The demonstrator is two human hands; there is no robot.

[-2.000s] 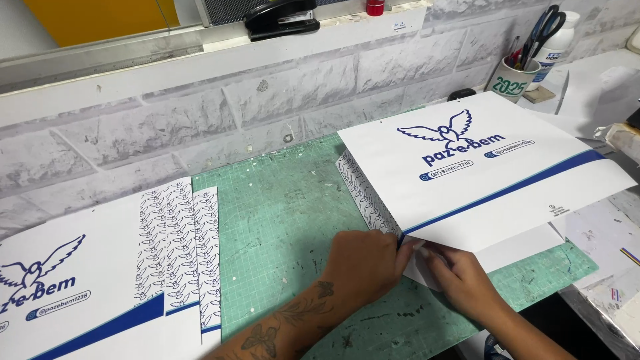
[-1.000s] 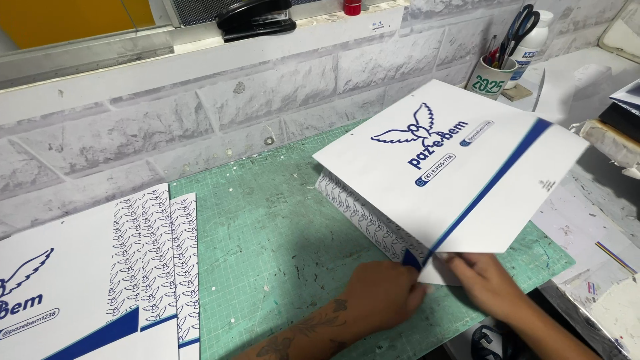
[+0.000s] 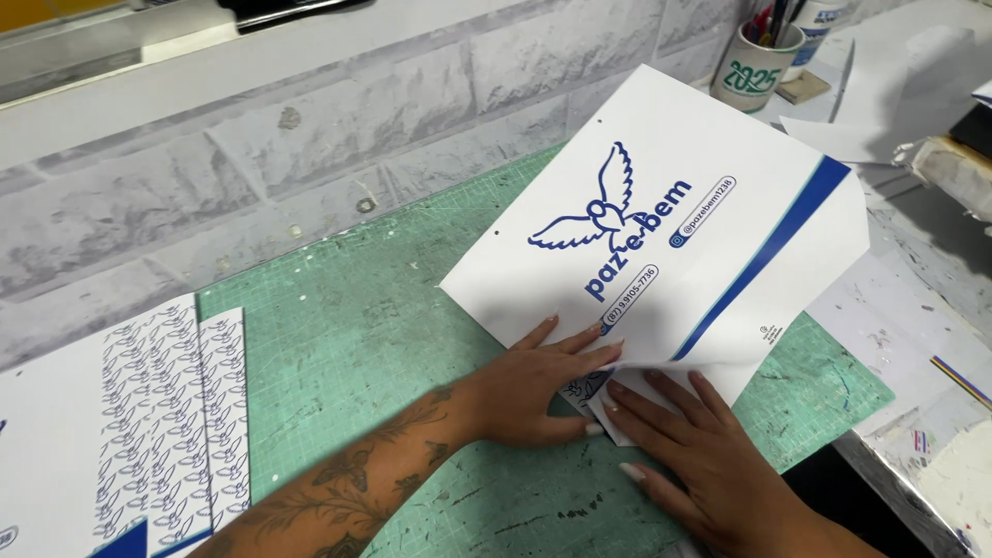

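A white paper bag [image 3: 744, 178] with a blue bird print and a blue stripe lies turned at an angle on the green cutting mat [image 3: 349, 310]. My left hand [image 3: 535, 380] rests with spread fingers on the bag's near corner, its thumb at the folded edge. Beside it, my right hand [image 3: 682, 449] presses flat on a folded white flap at the bag's near end. Patterned paper shows between the two hands. What lies under the palms is hidden.
Printed, patterned bags [image 3: 155, 418] are stacked at the left. A mug [image 3: 756, 66] holding pens stands at the back right, with a white bottle behind it. Loose papers [image 3: 876, 325] lie on the right. A whitewashed brick-pattern wall [image 3: 310, 124] runs behind the mat.
The bag has turned counterclockwise on the mat. My left hand has gone from gripping its near corner to lying spread on it, and my right hand has flattened over the flap.
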